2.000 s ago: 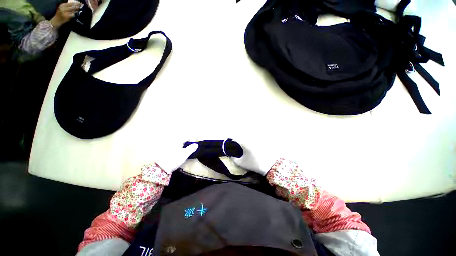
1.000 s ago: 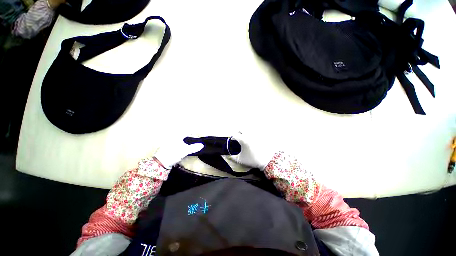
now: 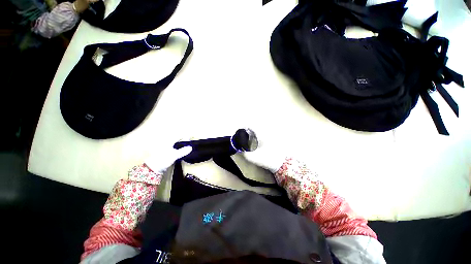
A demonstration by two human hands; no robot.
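Note:
A black shoulder strap (image 3: 209, 148) is held level above the table's front edge, with a silvery ring (image 3: 250, 140) at its right part. My left hand (image 3: 166, 155), in a white glove, grips the strap's left part. My right hand (image 3: 266, 154), also gloved in white, holds the strap at the ring; its fingertips are partly hidden. Another length of strap hangs below between the hands. The black bag (image 3: 178, 192) it belongs to lies against my apron, its opening showing a thin metallic line, its body mostly hidden.
A black crescent bag (image 3: 111, 105) lies at the left, strap looped. Another bag (image 3: 139, 15) is cut off behind it, beside a person's hand and sleeve (image 3: 57, 20). A pile of black bags (image 3: 356, 87) with loose strap tails lies at the right on the white table (image 3: 361, 170).
The hands have moved slightly apart and the strap and ring have shifted up. More of the bag's opening shows below. The view has shifted, so an orange tool at the right edge is out of view.

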